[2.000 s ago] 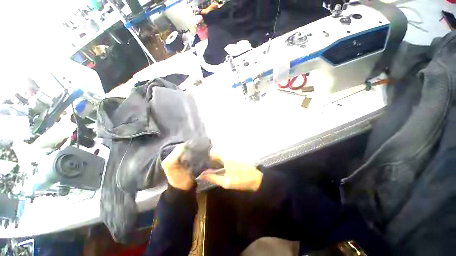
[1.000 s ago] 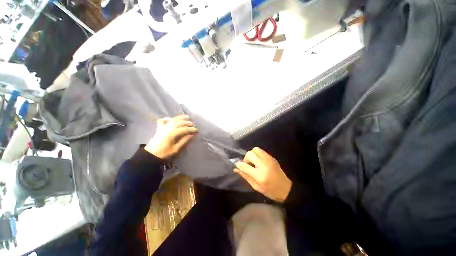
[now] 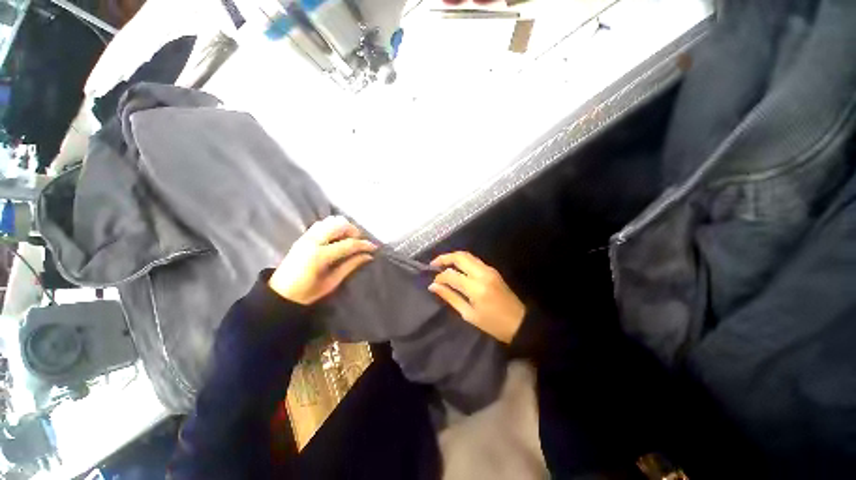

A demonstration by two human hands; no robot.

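Observation:
A grey jacket (image 3: pixel 221 178) lies over the left part of the white table, its zipper edge (image 3: pixel 169 258) showing. One sleeve (image 3: pixel 413 323) runs down off the table edge towards the lap. My left hand (image 3: pixel 324 261) grips the sleeve's upper edge near the table's front edge. My right hand (image 3: pixel 479 295) pinches the same edge a little further right, with a short taut stretch of cloth between the hands. The sleeve's lower part hangs below both hands over the lap. Both hands are bare.
The machine's needle area (image 3: pixel 371 61) is at the top, with tweezers (image 3: pixel 479 14) and a brown tag (image 3: pixel 521 36) to its right. Dark-grey garments (image 3: pixel 751 234) fill the right side. A cardboard box (image 3: pixel 328 384) stands below the table edge. A grey machine part (image 3: pixel 75 337) is at left.
The right hand has moved closer to the left hand along the sleeve edge. The sleeve's far part now hangs lower over the lap. The view has shifted, cutting off the red scissors.

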